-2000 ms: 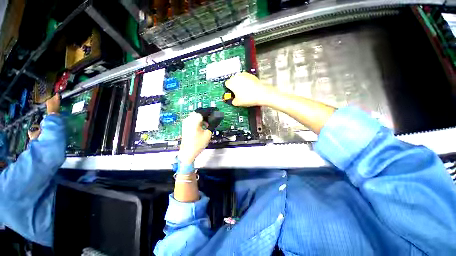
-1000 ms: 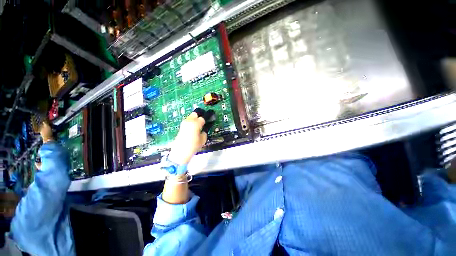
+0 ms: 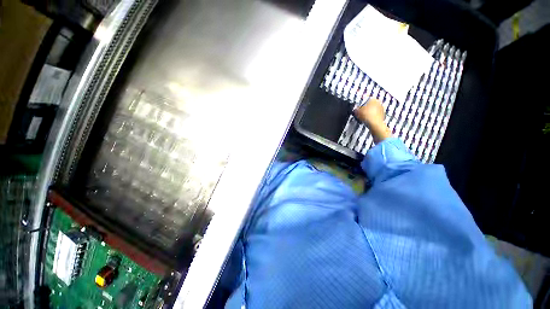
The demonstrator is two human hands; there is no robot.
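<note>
My right hand [image 3: 372, 114] is over the silver finned strips [image 3: 416, 130] in a black plastic bin [image 3: 328, 140] to my right. Its fingertips are at the end of the rows; whether they grip a strip cannot be told. My left hand is out of the picture. The green circuit board [image 3: 120, 285] shows in part at the lower left, in a carrier with a dark-red side bar [image 3: 114, 236]. On it are a white block [image 3: 64, 256] and a black part with a yellow-orange patch [image 3: 105, 276].
A white paper sheet [image 3: 383, 51] lies on the finned strips. A shiny metal plate [image 3: 163, 121] lies on the line between a toothed rail [image 3: 99, 90] and the bright front rail [image 3: 265, 163]. Shelving with a brown box [image 3: 21, 54] stands at the far left.
The view has swung right, bringing the bin into sight and moving the board to the lower left. My right hand has gone from the board to the bin; my left hand has left the picture.
</note>
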